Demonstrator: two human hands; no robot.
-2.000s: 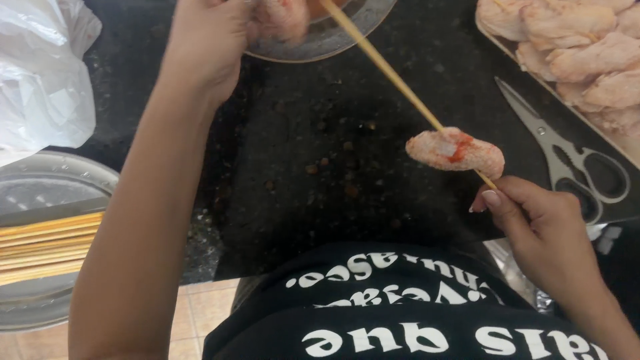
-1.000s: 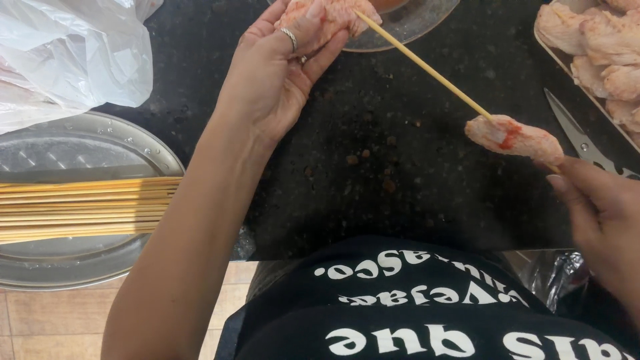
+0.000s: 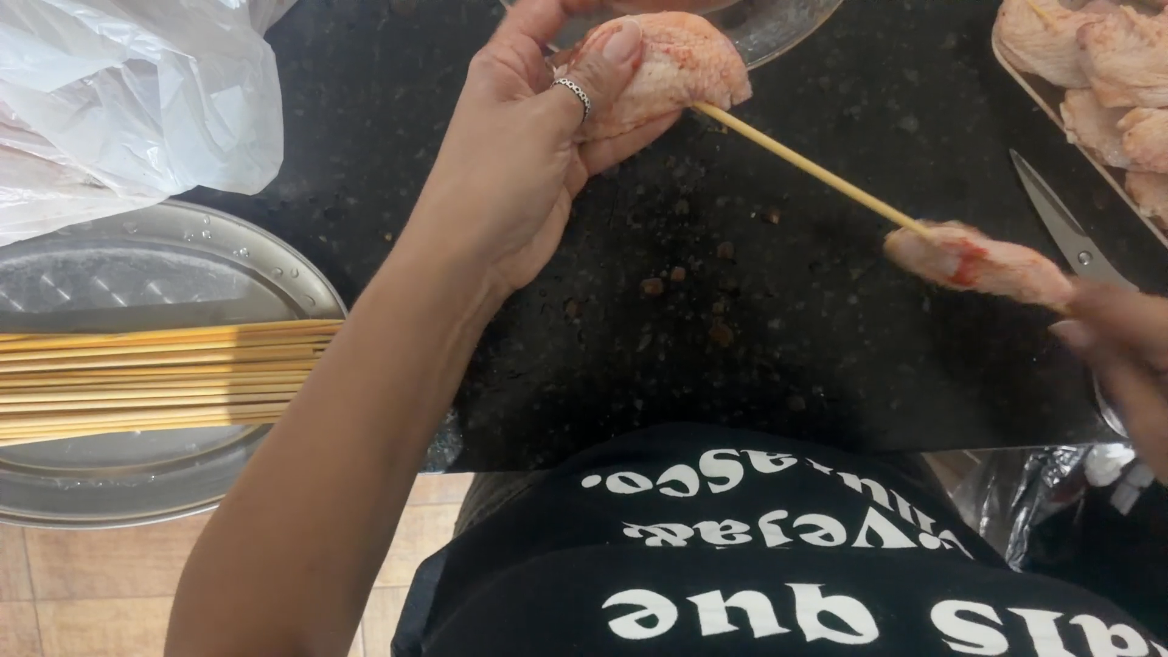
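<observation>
My left hand (image 3: pixel 547 119), with a ring on it, grips a raw chicken piece (image 3: pixel 680 68) at the top centre. One end of a wooden skewer (image 3: pixel 812 169) meets the lower edge of that piece; whether the tip is inside cannot be seen. A second raw chicken piece (image 3: pixel 981 260), with a red patch, is threaded on the skewer's other end at the right. My right hand (image 3: pixel 1122 347), blurred and partly cut off by the frame, holds the skewer at the outer end of this second piece.
Many wooden skewers (image 3: pixel 155 379) lie across a round metal tray (image 3: pixel 219 228) at left, below a white plastic bag (image 3: pixel 155 100). Kitchen scissors (image 3: pixel 1063 214) lie beside a tray (image 3: pixel 1049 105) of raw chicken pieces at right. A glass dish (image 3: pixel 789 27) stands behind my left hand.
The chicken piece in my left hand has come to the skewer's far end, which earlier reached up past it. My right hand has moved right, over the scissors' handles. The view has shifted somewhat.
</observation>
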